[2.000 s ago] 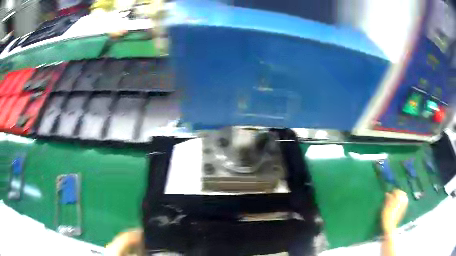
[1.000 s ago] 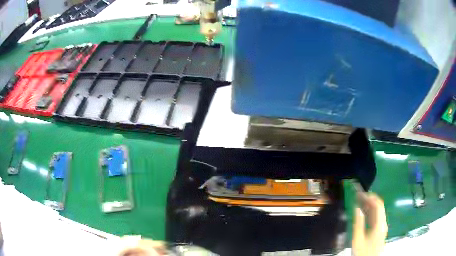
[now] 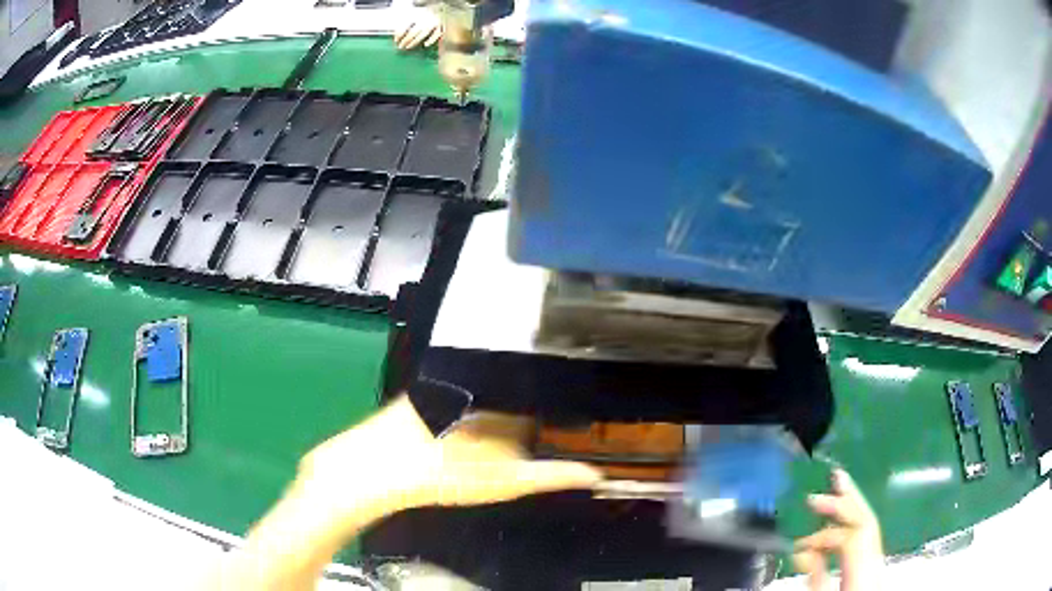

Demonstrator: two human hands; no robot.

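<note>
The orange-brown nest fixture (image 3: 617, 439) lies in the black-covered press base (image 3: 519, 537), under the raised steel press head (image 3: 658, 327). My left hand (image 3: 404, 468) reaches over the left end of the fixture, fingers pointing right. Blur hides whether it grips anything. A phone middle frame with a blue patch (image 3: 738, 476) is blurred above the right end of the fixture. My right hand (image 3: 842, 531) is at its right side, fingers curled around that end, apparently holding it.
The blue press housing (image 3: 738, 150) hangs above. A black blister tray (image 3: 288, 196) and a red tray with dark frames (image 3: 87, 173) lie at back left. More frames lie left (image 3: 159, 387) and right (image 3: 969, 427). Another person's hand (image 3: 418, 35) is at the far edge.
My left hand has come up from the front edge onto the fixture. The blue patch seen at the fixture's left is gone from there; a blue-patched frame now shows at its right.
</note>
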